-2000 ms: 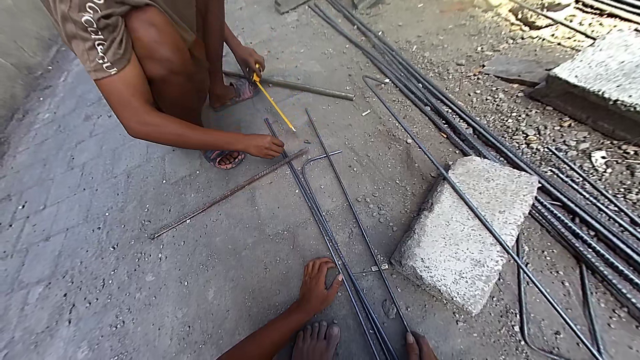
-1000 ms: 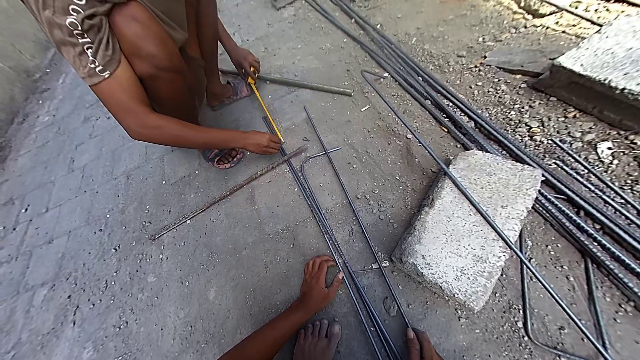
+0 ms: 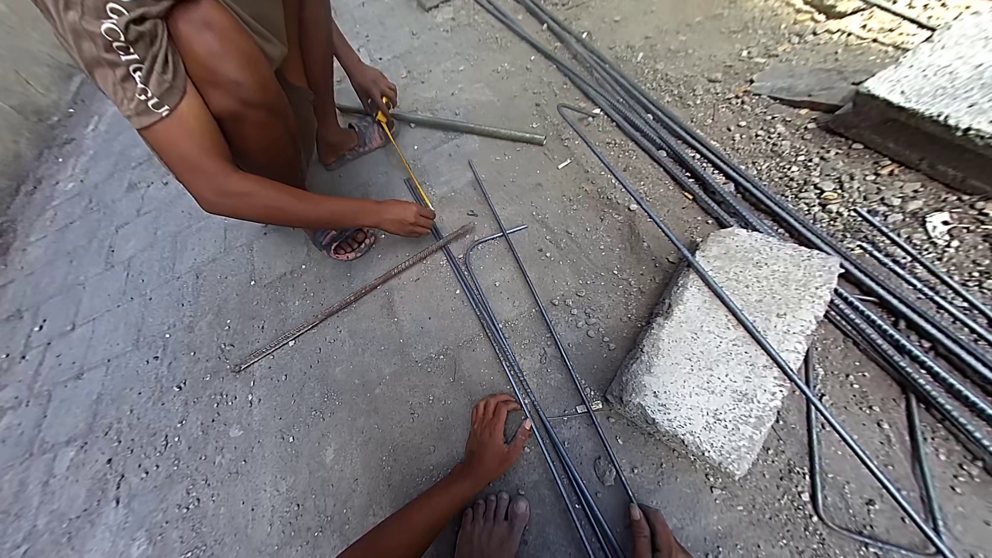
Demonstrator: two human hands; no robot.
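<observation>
Several thin steel rods (image 3: 496,333) lie side by side on the pavement, running away from me. My left hand (image 3: 494,439) rests at their left edge, thumb and fingers spread around the near rod; a firm grip cannot be made out. At the bottom edge my right hand (image 3: 655,531) pinches the near end of a separate thin rod (image 3: 546,310) to their right. A co-worker's hand (image 3: 407,218) holds the tip of a yellow tape measure (image 3: 407,167) by the rods' far end. The co-worker's other hand (image 3: 374,84) holds its case.
A ribbed bar (image 3: 349,301) crosses beneath the rods' far part. A bent rod (image 3: 470,260) lies among them. On the right, a concrete block (image 3: 728,349) has a long hooked rod (image 3: 674,236) across it, with a bundle of rebar (image 3: 666,139) behind. A metal pipe (image 3: 473,129) lies by the co-worker's sandals.
The co-worker's tape end has moved from beside the rods' far tips onto them, to the hand there. My hands have stayed nearly in place.
</observation>
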